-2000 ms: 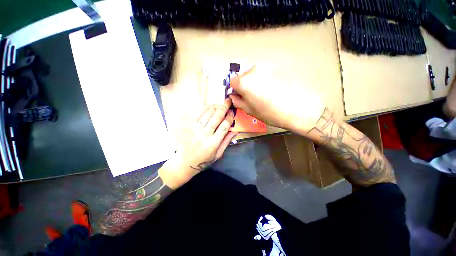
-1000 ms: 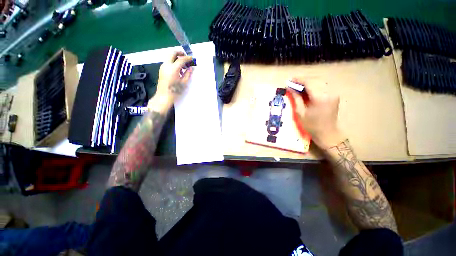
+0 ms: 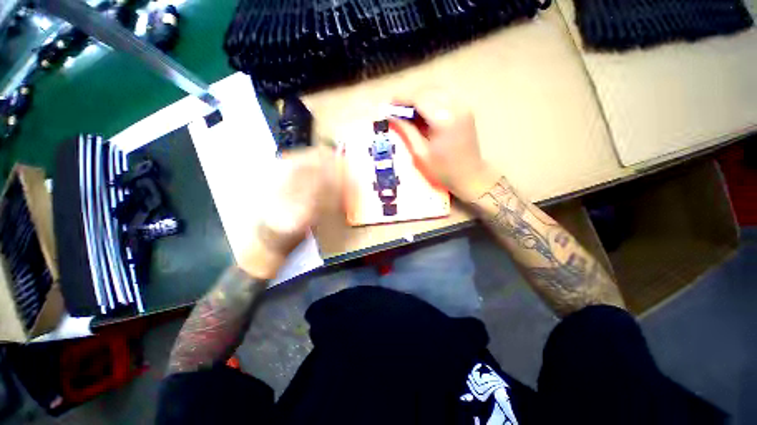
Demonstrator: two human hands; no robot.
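Observation:
A flat fixture (image 3: 415, 195), pale with red-orange edges, lies on the cardboard in front of me. Dark squares and a dark, shiny elongated piece (image 3: 385, 173) show down its middle. My right hand (image 3: 448, 145) is at the fixture's upper right and holds a short white-silver tool with a dark end (image 3: 403, 111). My left hand (image 3: 300, 195) is blurred, left of the fixture, over the edge of the white sheet (image 3: 226, 170). Its fingers cannot be made out, nor whether it holds anything. A black part (image 3: 294, 121) stands just beyond my left hand, partly covered by it.
Dense rows of black parts (image 3: 365, 37) line the bench back. A small black strip (image 3: 213, 118) lies on the white sheet below a metal rail (image 3: 137, 51). Loose black parts, striped sheets (image 3: 104, 224) and a parts carton (image 3: 51, 249) are left. An open box (image 3: 664, 241) is below right.
My left hand has come back from the black strip at the sheet's far end towards the fixture. My right hand still holds the tool near the fixture's top. The view has shifted.

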